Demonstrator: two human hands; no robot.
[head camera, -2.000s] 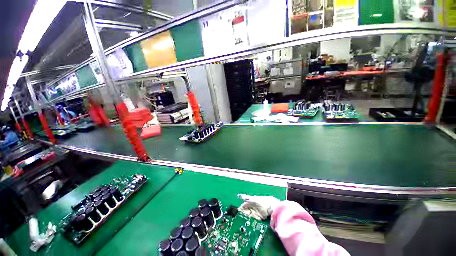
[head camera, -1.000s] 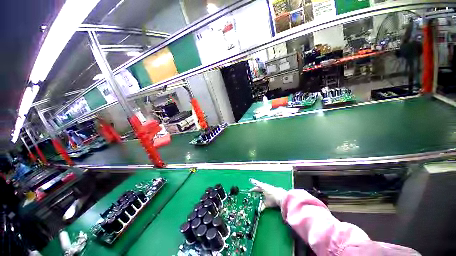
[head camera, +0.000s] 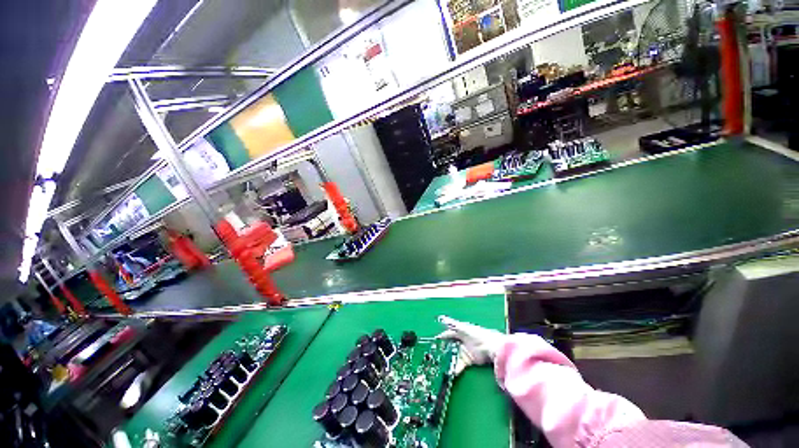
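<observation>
A green power board (head camera: 419, 381) with a cluster of tall black capacitors (head camera: 355, 385) lies on the bright green mat in front of me. Its near edge is cut off by the picture's bottom. My right hand (head camera: 471, 339), in a white glove with a pink sleeve, is at the board's far right corner, fingers pointing left along its edge. Whether the fingers grip the board cannot be told. My left hand is not in view. A second board (head camera: 215, 385) with black capacitors lies to the left on the mat.
The dark green conveyor belt (head camera: 473, 241) crosses behind the mat and carries a board (head camera: 361, 240). Red-wrapped posts (head camera: 254, 262) stand along it. Two boards (head camera: 576, 156) sit on a bench beyond. White items (head camera: 147, 437) lie at the lower left. A grey box (head camera: 753, 341) stands right.
The view has tilted and shifted. My right hand has moved from over the board's top to its right corner, and has stayed there over the last second.
</observation>
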